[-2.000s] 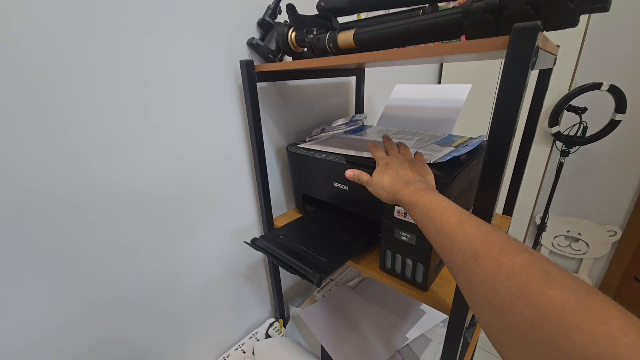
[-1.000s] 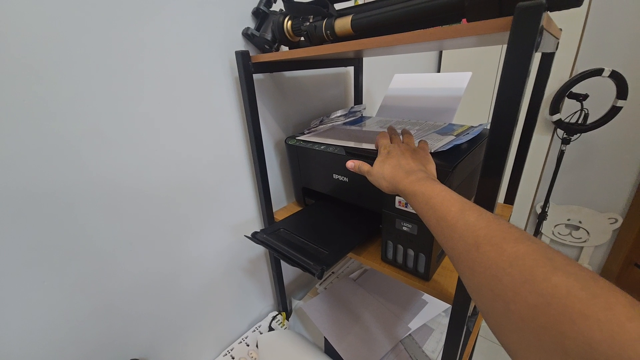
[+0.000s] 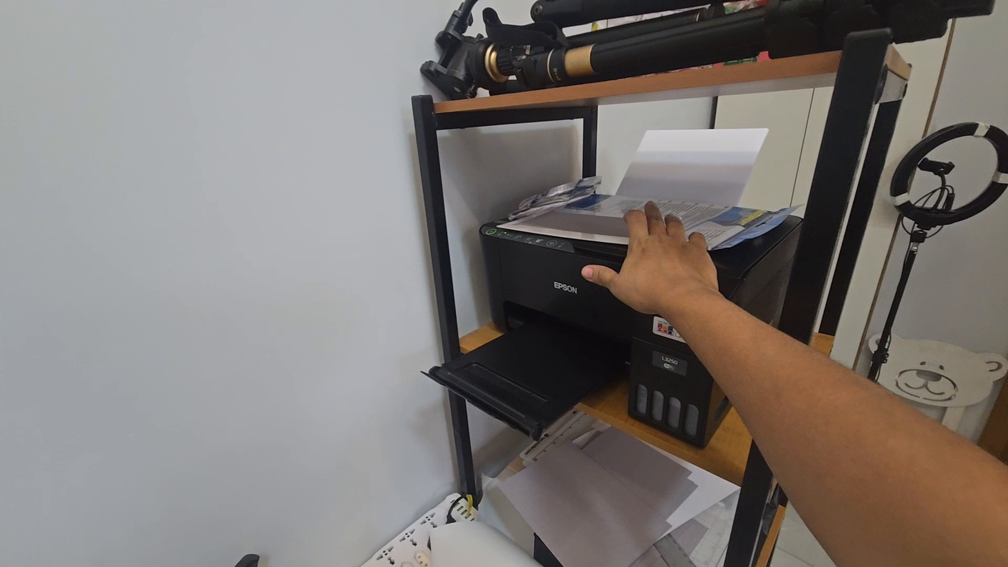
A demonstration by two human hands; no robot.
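Note:
My right hand [image 3: 665,260] reaches in from the right and rests with its fingers spread on papers and packets [image 3: 709,214] lying on top of a black Epson ink tank printer [image 3: 567,276]. The thumb points left over the printer's front edge. Behind the papers, a sheet of paper [image 3: 693,165] stands tilted in the rear feed. The printer's output tray [image 3: 528,366] is pulled out at the front, with no sheet on it. A green light shows on the control panel [image 3: 524,236]. My left hand is out of view.
The printer stands on a shelf rack with black metal posts [image 3: 437,236]. A tripod [image 3: 654,51] lies on the top shelf [image 3: 669,85]. Loose sheets [image 3: 591,496] lie below the printer. Pale wall at left; a ring light [image 3: 906,177] and white bear-shaped panel [image 3: 937,378] at right.

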